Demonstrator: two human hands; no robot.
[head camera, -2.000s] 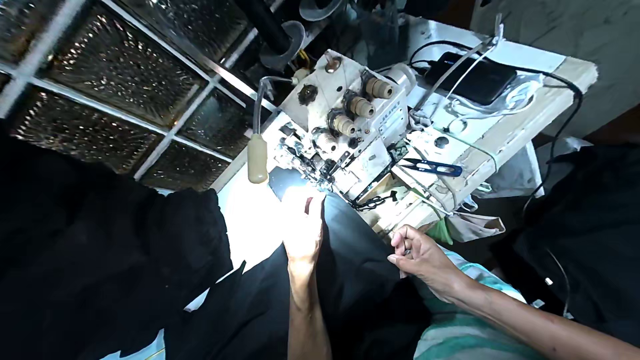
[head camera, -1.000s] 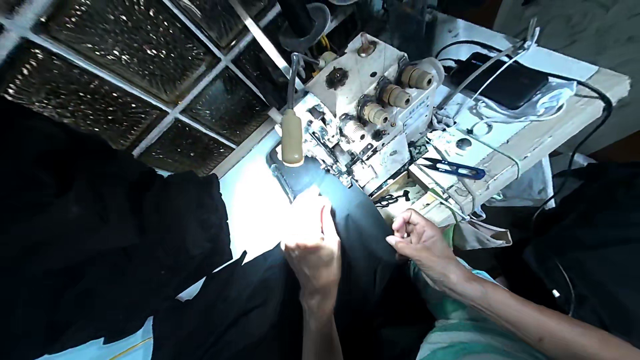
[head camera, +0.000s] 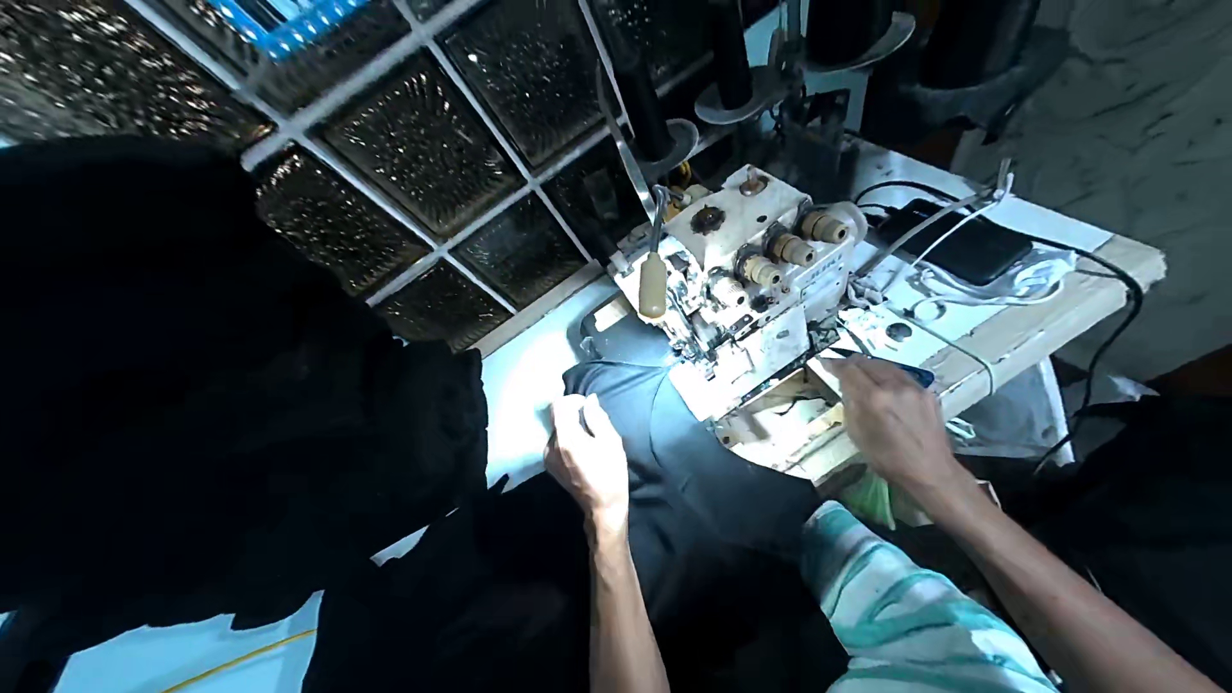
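Observation:
An overlock sewing machine (head camera: pixel 760 260) with several tension knobs stands under a bright light. Dark fabric (head camera: pixel 693 472) runs from its needle area down over the lap. My left hand (head camera: pixel 589 452) grips the fabric's edge, left of and below the presser foot. At the right of the machine, my right hand (head camera: pixel 890 414) lies over thread snips (head camera: pixel 914 373) with a blue handle; its fingers are curled near their blades, and whether they have closed on the snips is hidden.
A black phone (head camera: pixel 953 241) and cables lie on the worn table (head camera: pixel 1039 322) at right. Black thread cones (head camera: pixel 640 106) stand behind the machine. A large black cloth pile (head camera: pixel 212 385) fills the left, before a glass-block window (head camera: pixel 414 144).
My right hand has moved up from beside the fabric to the snips on the table. My left hand still holds the fabric. The view has shifted, showing more behind the machine.

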